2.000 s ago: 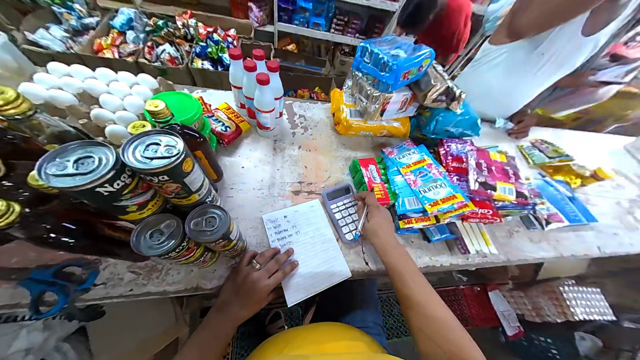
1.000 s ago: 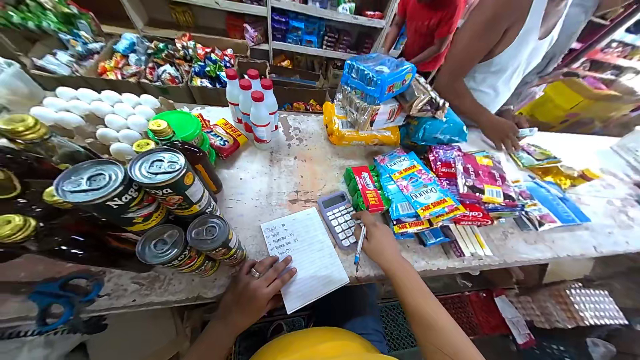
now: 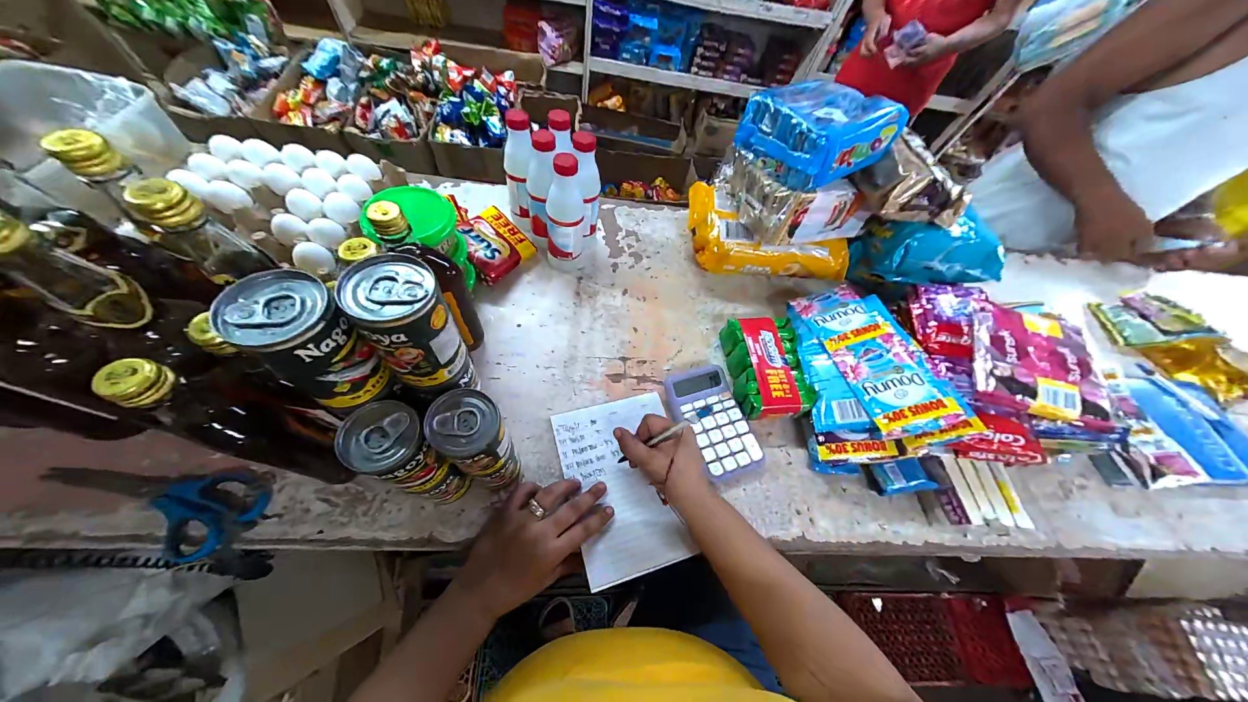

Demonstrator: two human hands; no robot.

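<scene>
My right hand [image 3: 671, 458] grips a pen [image 3: 669, 434] over a sheet of lined paper [image 3: 634, 531] that bears handwriting. Flat on the sheet's left edge rests my left hand [image 3: 546, 531], a ring on one finger, its fingers spread and holding nothing. A calculator [image 3: 726, 439] lies just right of the paper, partly behind my right hand. Beyond it are a green pack with a red band [image 3: 765, 366] and blue Downy sachet packs [image 3: 882, 366]. Several food cans [image 3: 468, 439] stand left of the paper, two of them on the near side.
Dark bottles with yellow caps [image 3: 146, 385], blue-handled scissors [image 3: 210, 512] and eggs [image 3: 302, 200] are at the left. White bottles with red caps [image 3: 565, 210] stand farther back. Bagged goods [image 3: 814, 136] are piled beyond the sachets. Two people stand across the worn counter [image 3: 595, 322].
My right hand has moved left from the calculator onto the paper, with the pen in it. The person in red now holds something small in their hands.
</scene>
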